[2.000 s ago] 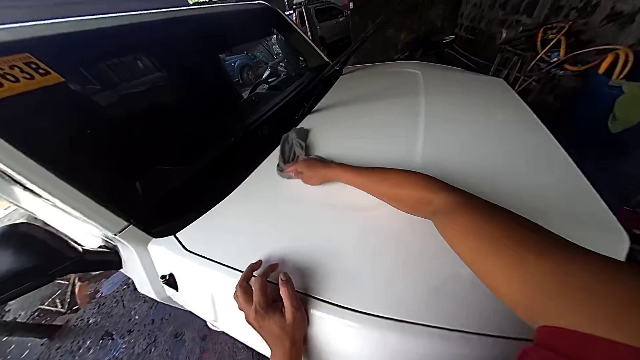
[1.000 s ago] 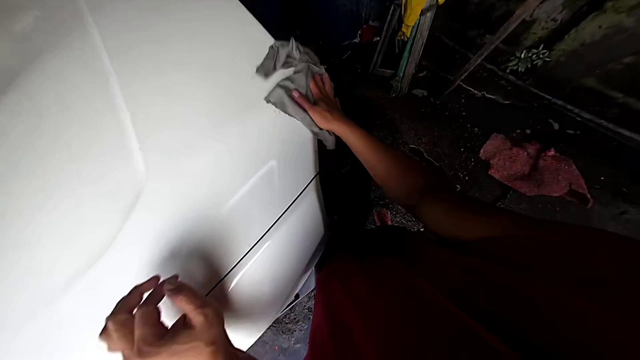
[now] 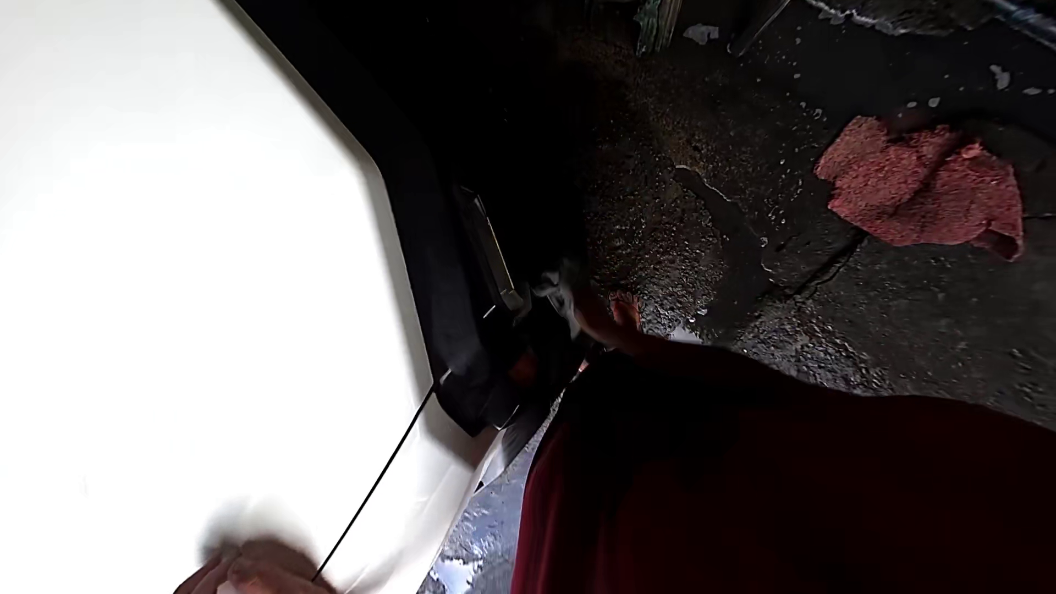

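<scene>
The white car hood [image 3: 190,272] fills the left of the view, brightly lit. At the bottom edge, my left hand [image 3: 256,569] is partly cut off and blurred, over the hood beside the panel seam; its fingers cannot be made out well. My right hand [image 3: 601,318] is low in front of the car's dark front end, dim and blurred, with a grey cloth [image 3: 561,297] at its fingers. The headlight area [image 3: 491,247] lies in shadow just left of the cloth.
A crumpled red cloth [image 3: 924,190] lies on the wet, rough ground [image 3: 874,330] at the right. A weathered post [image 3: 657,25] stands at the top. A bare foot [image 3: 625,310] shows beyond my right hand. My dark red shirt [image 3: 742,487] covers the lower right.
My right hand has gone with the grey cloth from the hood's surface to its front edge, then down in front of the car. The view has swung toward the front and the ground.
</scene>
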